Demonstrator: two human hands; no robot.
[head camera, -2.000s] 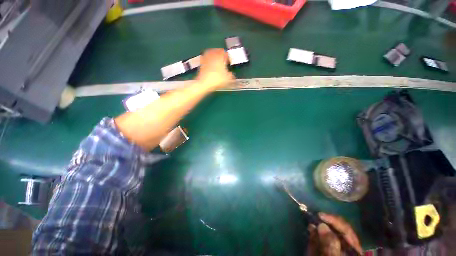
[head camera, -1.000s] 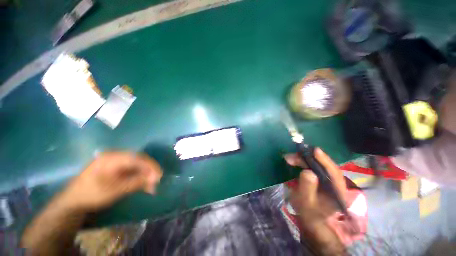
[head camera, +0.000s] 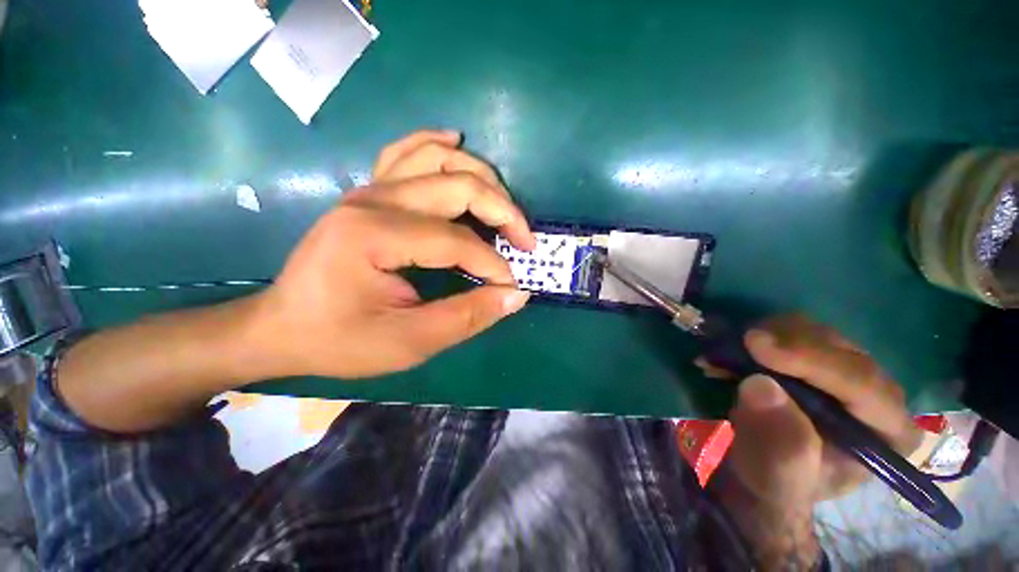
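The phone board assembly (head camera: 654, 264), a dark frame with a white dotted keypad area at left and a pale grey rectangle at right, lies flat on the green mat. My left hand (head camera: 386, 263) is over its keypad end, thumb and fingertips close together. The thin solder wire (head camera: 179, 286) runs from the far left into this hand; the fingers partly hide its end. My right hand (head camera: 821, 413) grips the black handle of the soldering iron (head camera: 866, 445). The iron's tip is at the blue strip with the row of pads in the middle of the board.
White LCD modules with yellow edges (head camera: 316, 56) lie at the upper left. The solder reel (head camera: 28, 302) is in a dark bracket at far left. A round amber-rimmed jar (head camera: 967, 229) with silvery contents stands at right. Small scraps (head camera: 248, 198) lie left of the board. The bench's front edge crosses below my hands.
My left hand has moved right onto the board's keypad end. The iron tip has come left onto the board. The view has shifted closer over the board, which now shows its keypad area clearly.
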